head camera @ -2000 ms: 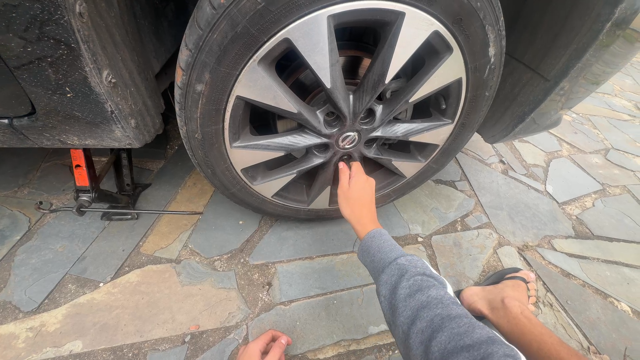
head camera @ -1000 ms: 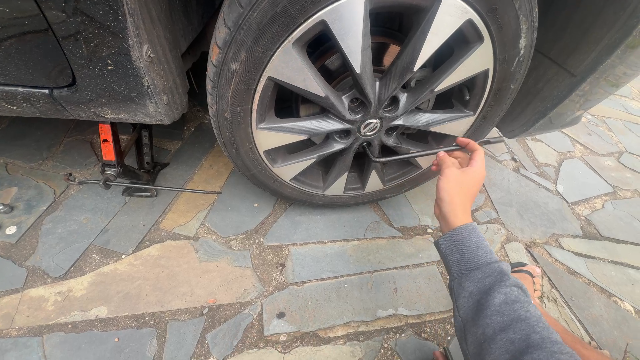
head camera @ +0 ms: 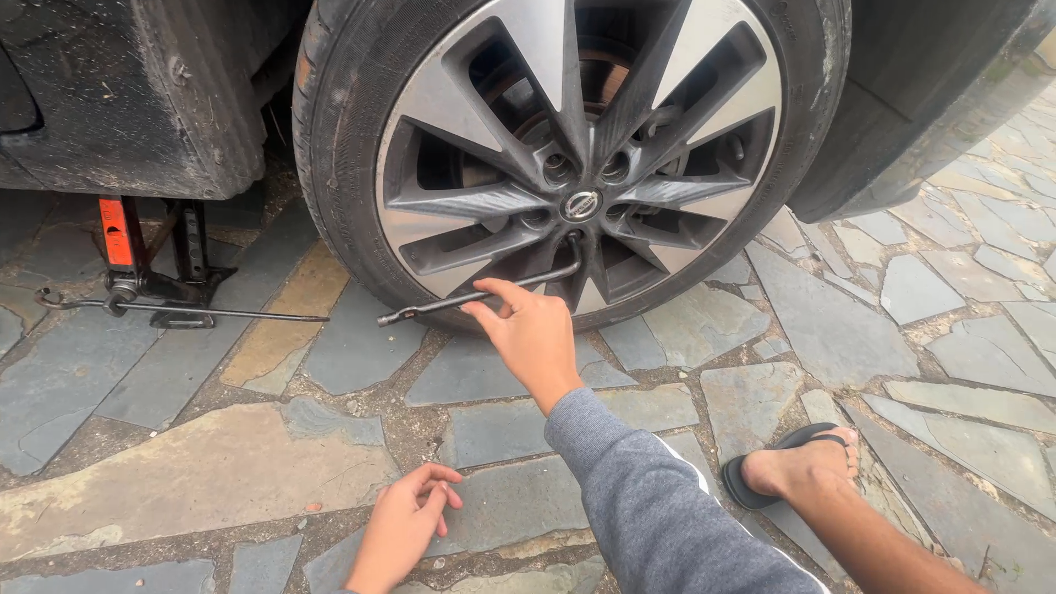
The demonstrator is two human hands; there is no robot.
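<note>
A bent metal lug wrench [head camera: 437,305] has its short end in the lower lug nut hole of the alloy wheel [head camera: 693,190], just below the Nissan centre cap [head camera: 581,205]. Its long arm points left and slightly down. My right hand [head camera: 532,330] pinches that arm near its middle between thumb and fingers. Lower in the view, my left hand [head camera: 408,524] hovers over the paving with fingers loosely curled, holding nothing. The black rubber tyre [head camera: 338,165] surrounds the wheel.
A scissor jack [head camera: 124,239] with an orange part stands under the car's sill [head camera: 181,107] at left, a hooked metal rod [head camera: 247,313] running through its screw end. Uneven stone paving [head camera: 198,470] spreads below. My foot in a black flip-flop [head camera: 751,483] rests at lower right.
One second ago the wrench arm pointed right from the lower lug hole; now it points left, still in my right hand. My left hand has come back into view.
</note>
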